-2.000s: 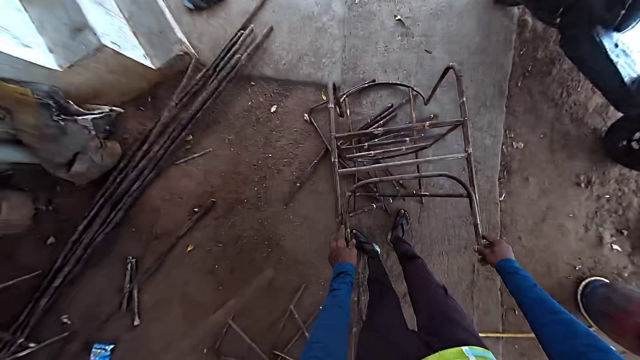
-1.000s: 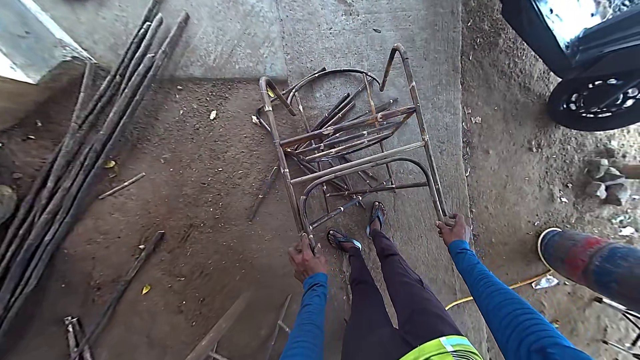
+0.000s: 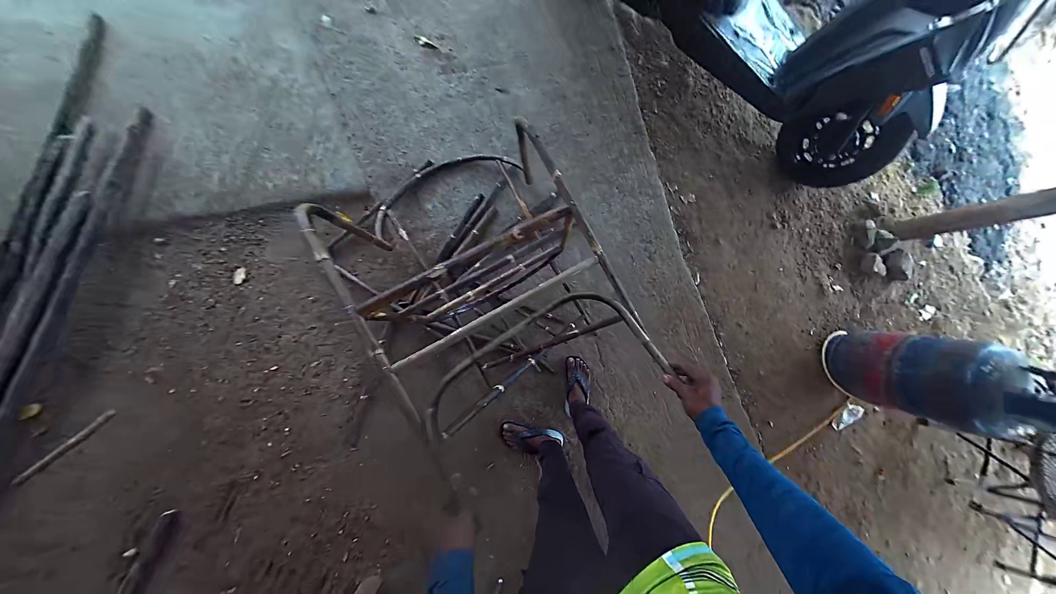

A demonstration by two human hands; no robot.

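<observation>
A chair-like frame of bent cane or bamboo poles (image 3: 495,323) hangs between my hands in the head view, with crossbars and curved ends. My right hand (image 3: 693,389) grips the end of its right side pole. My left hand (image 3: 456,528), blurred, is at the lower end of the left side pole and seems closed around it. Beyond and beneath the frame, several short dark sticks (image 3: 472,227) and another curved piece (image 3: 454,162) lie on the ground, partly hidden by the frame.
Long poles (image 3: 49,264) lie in a bundle at the left. A scooter (image 3: 833,82) stands at upper right. A blue and red cylinder (image 3: 932,375), a yellow cord (image 3: 796,452), a wooden post (image 3: 973,216) and stones (image 3: 887,257) are at the right. A concrete slab edge (image 3: 668,214) crosses the ground.
The frame has turned in my hands' hold, its left side now lower toward me. The view has shifted to the right, showing more of the scooter and cylinder.
</observation>
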